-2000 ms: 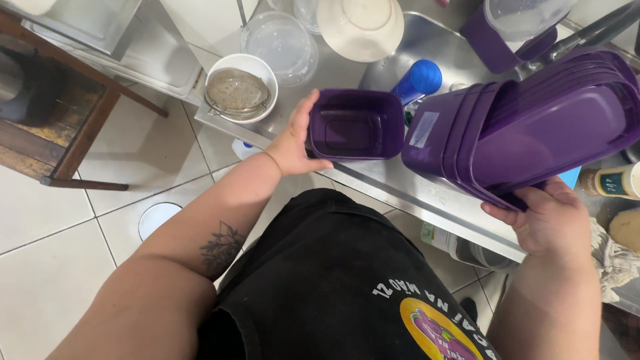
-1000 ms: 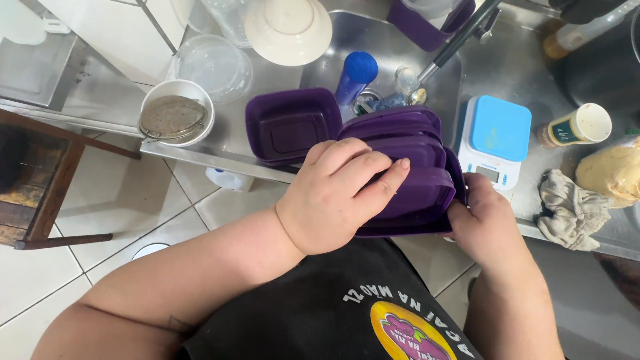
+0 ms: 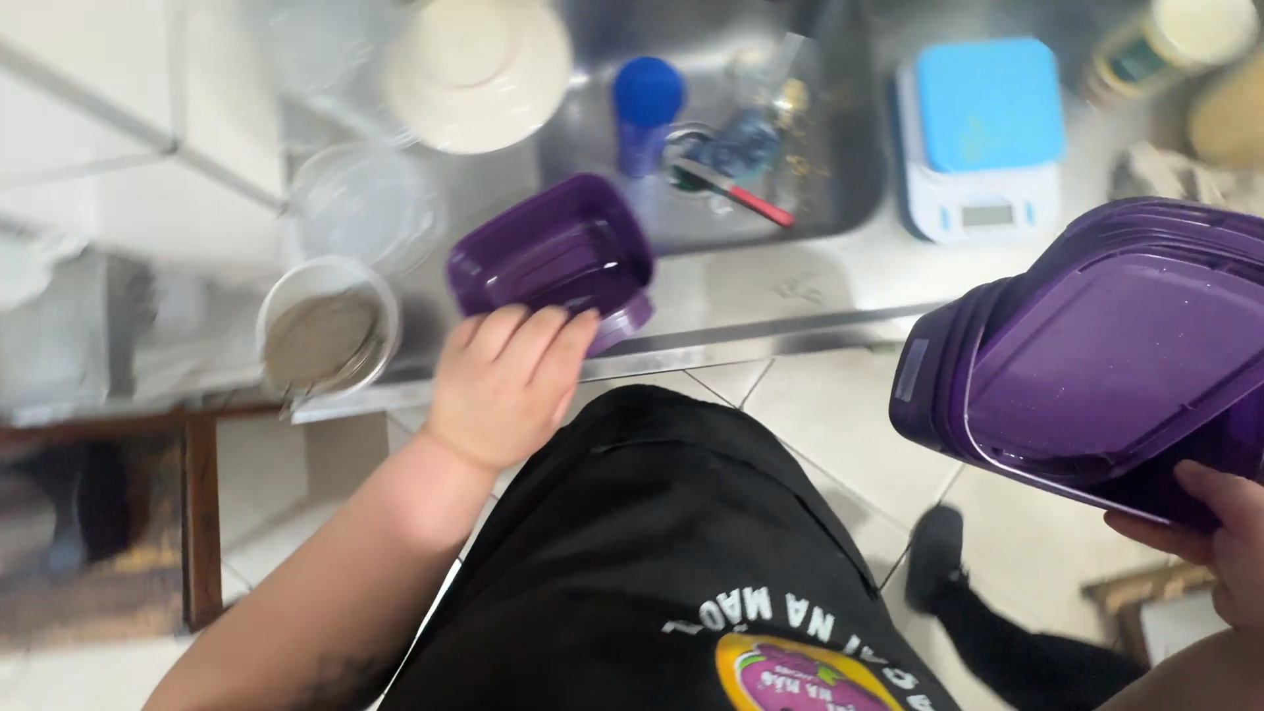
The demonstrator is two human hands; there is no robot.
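Observation:
My left hand point(image 3: 513, 380) has its fingers over the near rim of a single purple plastic container point(image 3: 553, 252), which sits at the counter edge left of the sink. At the far right, my right hand point(image 3: 1200, 523) grips a stack of nested purple containers point(image 3: 928, 395) by the near edge. Several purple lids point(image 3: 1116, 355) lie inside that stack, tilted. The stack is held away from the counter, over the floor. The thumb of my right hand is on the inner side of the stack.
The sink point(image 3: 839, 197) holds a blue-capped bottle point(image 3: 647, 109) and a red-handled utensil point(image 3: 755, 202). A kitchen scale point(image 3: 987, 148) stands to its right. Left are a cream bowl point(image 3: 479, 69), a clear lid point(image 3: 365, 207) and a strainer point(image 3: 321, 341) in a white bowl point(image 3: 272, 316).
My left hand has left the lids in the stack and moved to the single container. My right hand has carried the stack to the right, away from the counter.

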